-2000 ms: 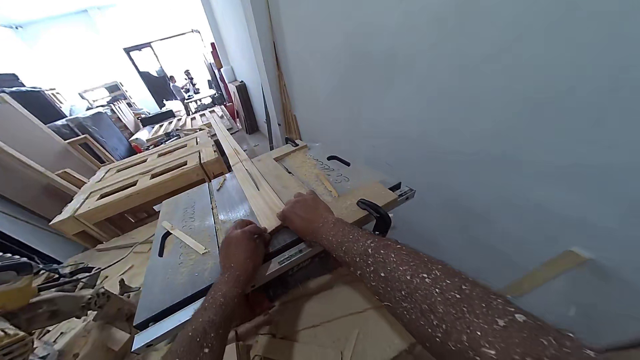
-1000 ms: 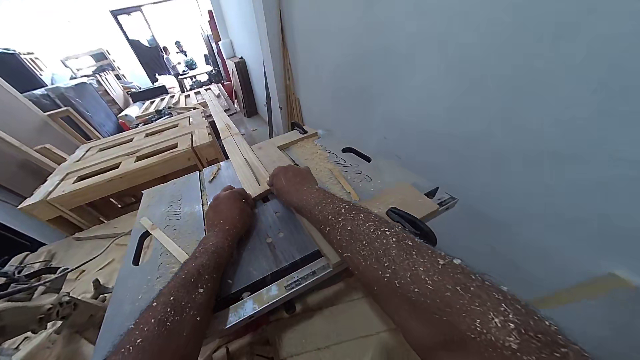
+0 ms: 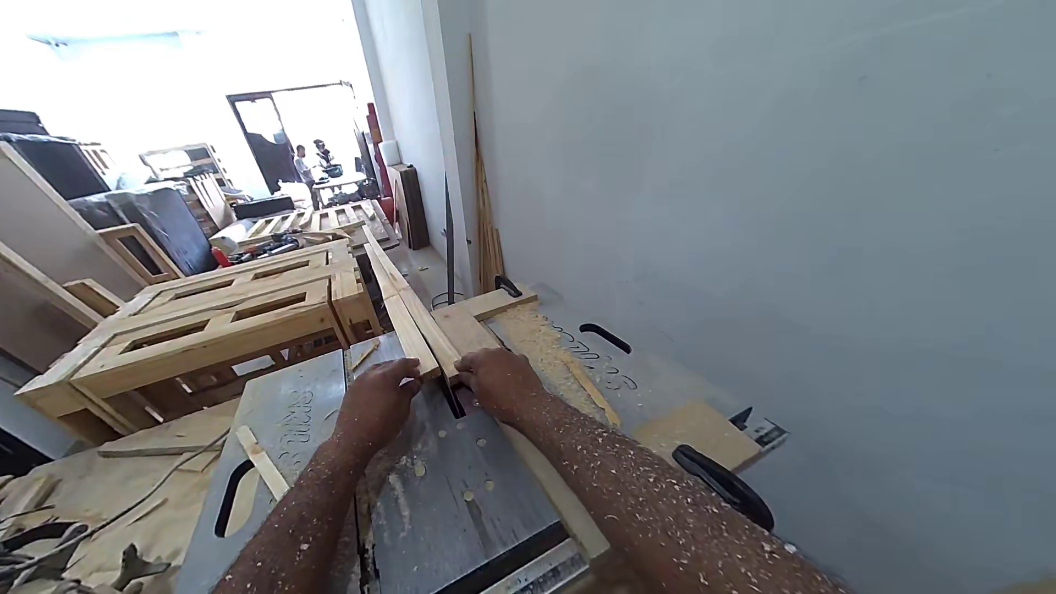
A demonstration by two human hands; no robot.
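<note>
Two long wooden strips lie side by side on the metal top of a table saw (image 3: 470, 487), their near ends parted by a narrow gap at the blade slot. My left hand (image 3: 381, 404) grips the near end of the left strip (image 3: 410, 334). My right hand (image 3: 499, 381) holds the near end of the right strip (image 3: 429, 326), against a wooden fence board (image 3: 466, 330). The blade itself is hidden. Sawdust flecks cover both forearms. A short wood offcut (image 3: 262, 464) rests on the saw's left wing.
Wooden frames (image 3: 206, 330) are stacked beyond the saw at left. Black clamps (image 3: 724, 485) and a sawdust pile (image 3: 532, 330) are on the right side, beside a pale wall (image 3: 742, 206). A cable (image 3: 157, 487) crosses the lower left. Two people (image 3: 305, 169) are far back by the doorway.
Both hands have moved forward along the saw top with the wood. The near ends of the strips now stand apart, with a gap between them.
</note>
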